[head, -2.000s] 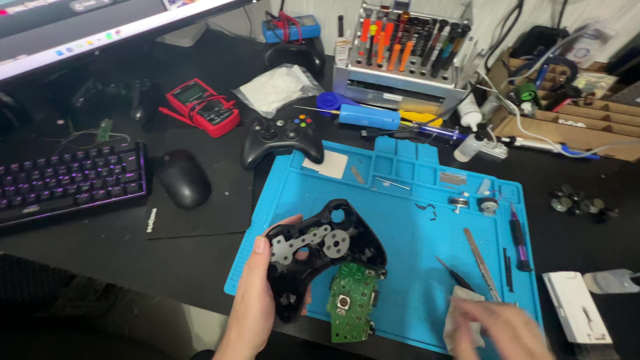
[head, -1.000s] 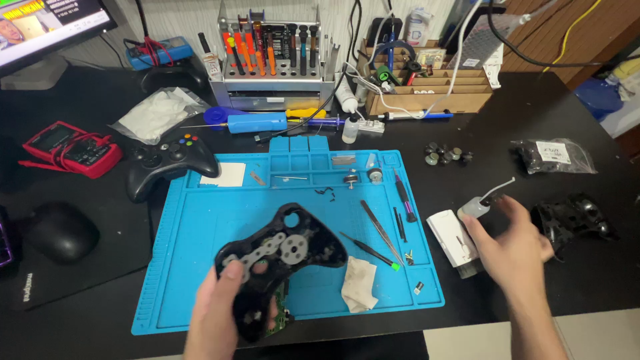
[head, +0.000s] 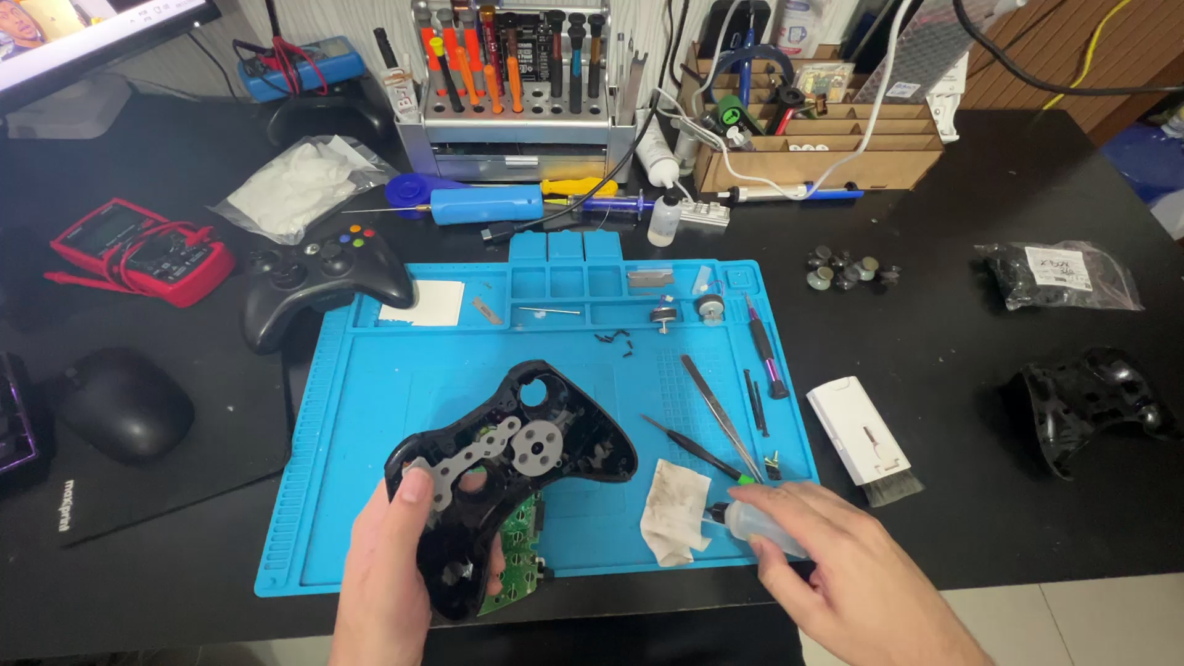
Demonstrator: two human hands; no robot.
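My left hand [head: 398, 555] grips a black game controller shell half [head: 592, 435], its inside facing up, with grey rubber button pads [head: 536, 449] in it. A green circuit board [head: 518, 564] shows below the shell, partly hidden by it; whether my fingers hold it too is unclear. My right hand [head: 823, 555] is closed around a translucent squeeze bottle [head: 763, 527], its dark-capped nozzle pointing left over a stained cloth [head: 675, 513]. Tweezers [head: 721, 416] and a black tool with a green end [head: 698, 450] lie just above the cloth on the blue silicone mat [head: 416, 407].
A white box-like brush [head: 856, 430] lies right of the mat, a second black shell [head: 1091, 407] farther right. An assembled controller [head: 324, 277] overlaps the mat's upper left corner. Small screws [head: 615, 340] and vibration motors [head: 709, 310] lie on the mat. A screwdriver rack [head: 518, 111] stands behind.
My right hand was over the cloth, then at the bottle beside the white brush; it has now brought the bottle left to the cloth. My left hand keeps holding the shell. The view has shifted.
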